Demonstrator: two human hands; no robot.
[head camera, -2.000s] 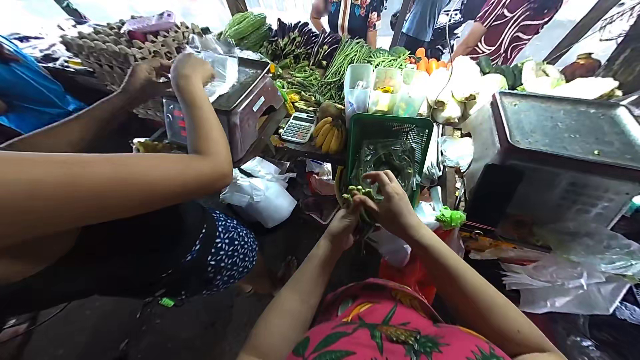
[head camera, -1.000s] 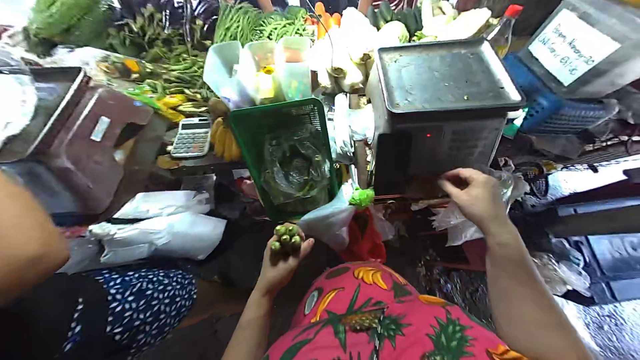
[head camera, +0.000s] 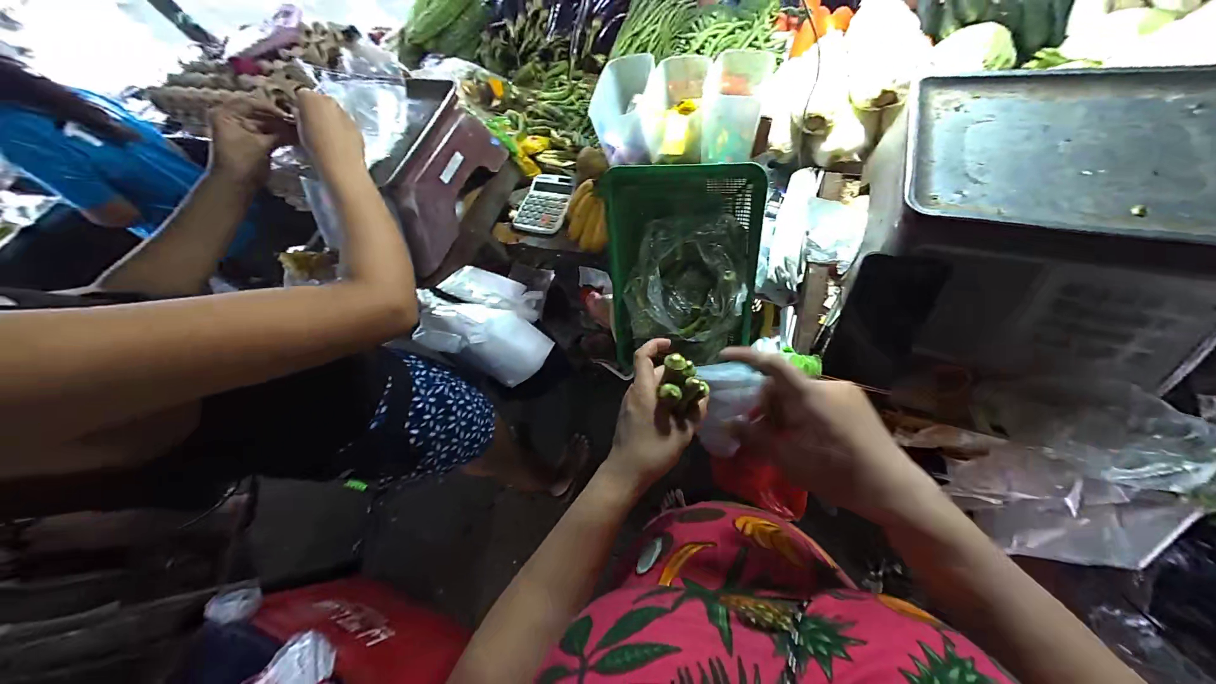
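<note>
My left hand (head camera: 655, 427) is closed around a small bunch of okra (head camera: 681, 382), the stem ends pointing up. Just to its right is my right hand (head camera: 812, 427), blurred, with a finger stretched toward the okra; whether it holds something thin cannot be told. Beyond both hands stands a green plastic basket (head camera: 617, 275) with a clear plastic bag (head camera: 689, 285) of dark green produce inside. Below my right hand hang a pale plastic bag (head camera: 727, 394) and a red plastic bag (head camera: 760, 480).
A co-worker's arm (head camera: 361, 223) reaches across the left side, beside a weighing scale (head camera: 442, 180). A calculator (head camera: 543, 203) and bananas (head camera: 589, 218) lie left of the basket. At right is a scale with a metal tray (head camera: 1064, 152). Vegetables fill the back.
My right hand has come back from beside the right scale to near the okra in my left hand. The view has swung right, then back left.
</note>
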